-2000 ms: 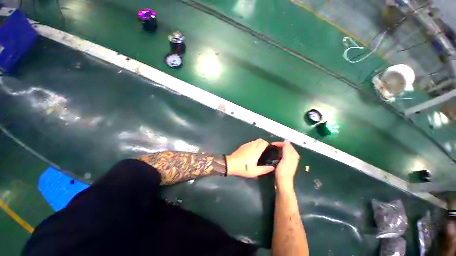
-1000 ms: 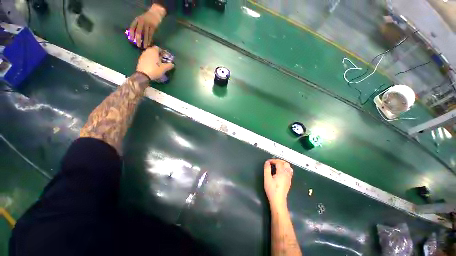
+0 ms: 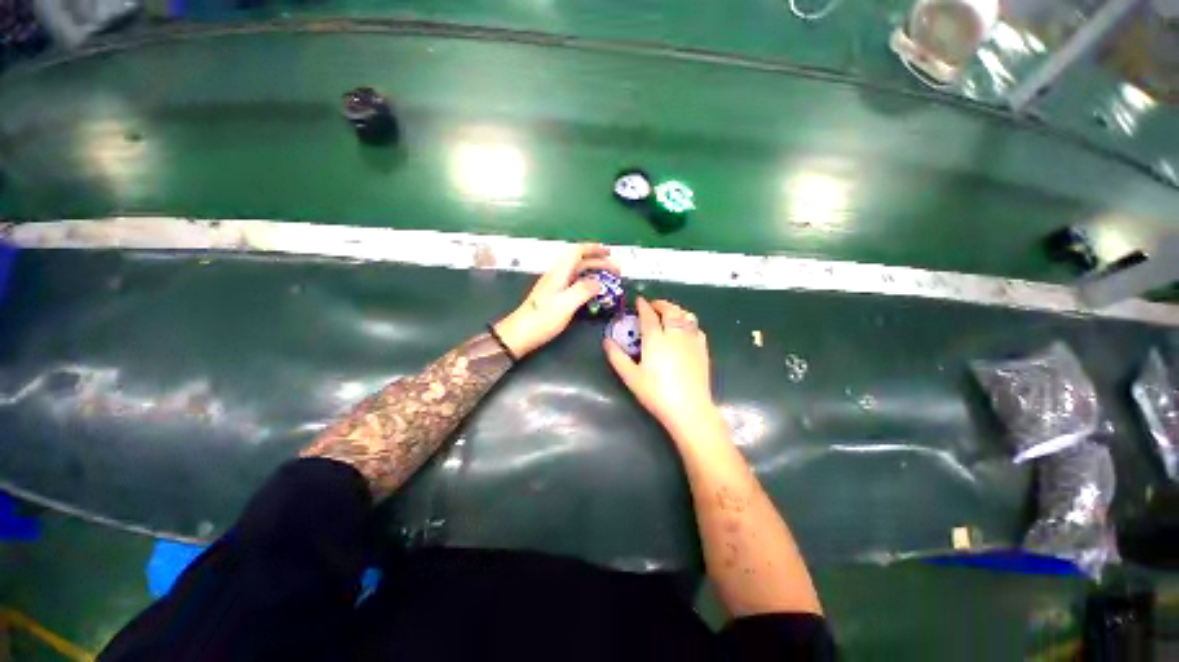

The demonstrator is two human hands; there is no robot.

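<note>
An open unit lies over the dark-green mat near the white edge rail. My left hand (image 3: 553,310) holds its black housing, with the LED circuit board (image 3: 603,292) showing at the open end. My right hand (image 3: 672,356) holds the round end cap (image 3: 626,335), its pale disc facing up. The two parts are side by side, close together. Lead wires between them are too small to make out.
On the green belt stand an open unit with a green-lit board (image 3: 672,199) and a dark closed unit (image 3: 371,114). A dark unit (image 3: 1072,246) is at right. Bagged parts (image 3: 1042,401) and small loose hardware (image 3: 796,369) lie on the mat.
My left hand has come back from the belt with an open unit, and my right hand now holds its cap. The other person's hand is out of view. The view has turned.
</note>
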